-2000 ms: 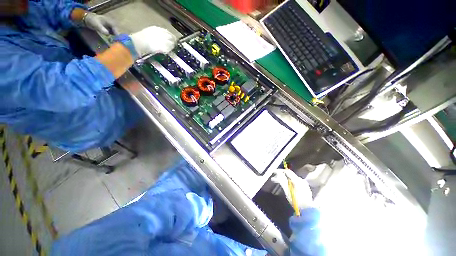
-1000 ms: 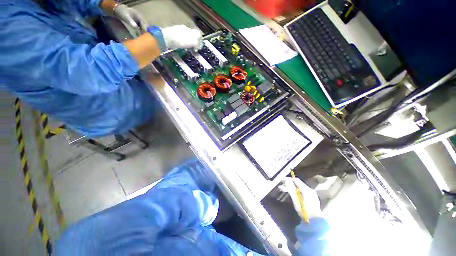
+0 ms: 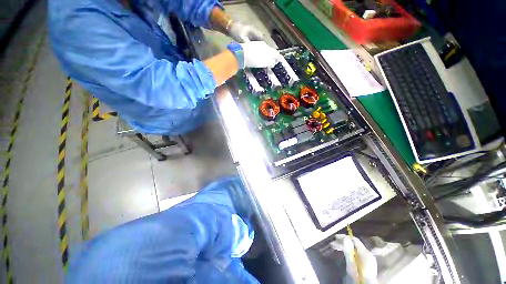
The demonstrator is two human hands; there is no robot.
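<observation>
My right hand (image 3: pixel 353 256), in a white glove, is at the bottom edge of the picture, partly cut off. It is closed around a thin yellow stick (image 3: pixel 360 268), whose tip points up toward the instruction sheet. The white sheet with a black border (image 3: pixel 339 190) lies flat in the line. Beyond it, a large green circuit board (image 3: pixel 265 126) sits in a dark carrier, with three copper-red rings (image 3: pixel 289 103) and long white bars. My left hand is not in view; only blue clothing shows at the lower left.
Another person in blue (image 3: pixel 138 66) stands at the left; one white-gloved hand (image 3: pixel 259 55) is over the board's far end. A keyboard (image 3: pixel 426 100), papers (image 3: pixel 350 72) and a red bin (image 3: pixel 377 26) lie at the right. The metal rail (image 3: pixel 249 161) runs along the near side.
The view has shifted, so the board, sheet and keyboard sit further right and lower. My right hand still holds the stick and is now closer to the bottom edge. The red bin shows more fully.
</observation>
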